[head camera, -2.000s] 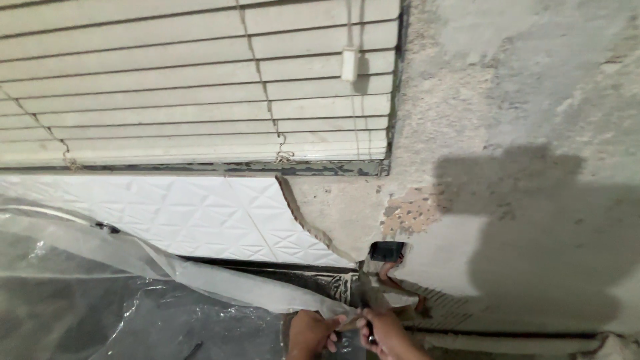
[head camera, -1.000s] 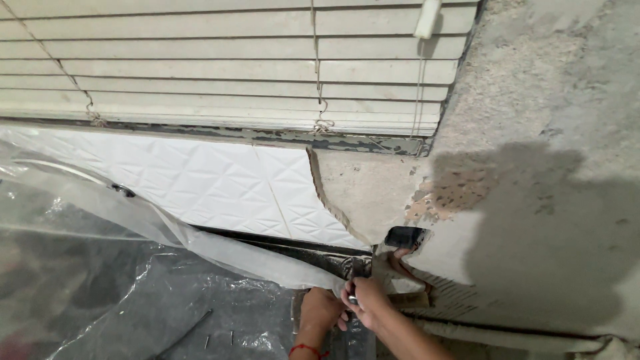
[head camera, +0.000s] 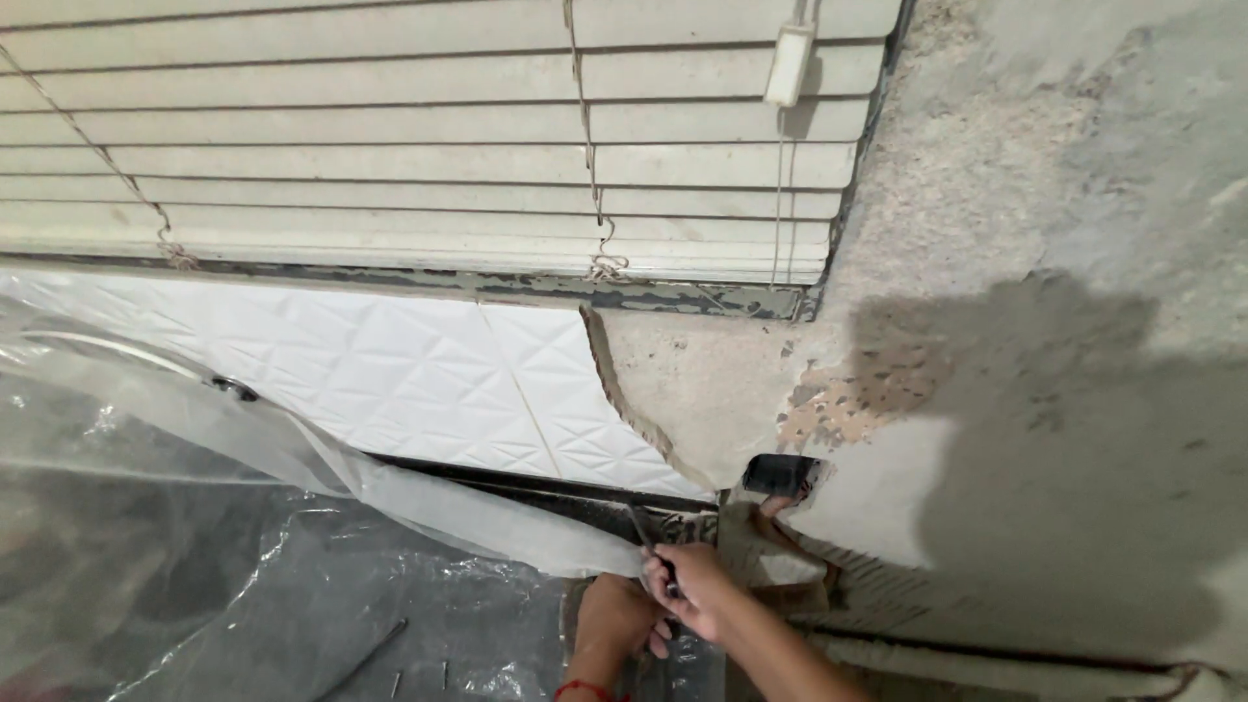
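My right hand (head camera: 697, 590) is closed round the dark handle of a thin tool (head camera: 642, 526), whose narrow metal end points up and left toward the dark ledge below the wall tiles. Just left of it and slightly lower, my left hand (head camera: 620, 616), with a red string at the wrist, has its fingers curled at the edge of the clear plastic sheet (head camera: 468, 522); whether it grips anything is hidden. White embossed wall tiles (head camera: 370, 375) with a curved, rough-cut right edge lie above the sheet.
A window blind (head camera: 390, 127) with a cord weight (head camera: 788, 66) hangs above. At the right, a black electrical box (head camera: 780, 474) sits in the bare plaster wall (head camera: 1053, 195). Screws (head camera: 446, 675) and a dark rod (head camera: 366, 663) lie on the plastic at lower left.
The tool's narrow end shows more plainly above my right hand now. My left wrist with its red string has come into view since the earliest frame. The view has shifted somewhat.
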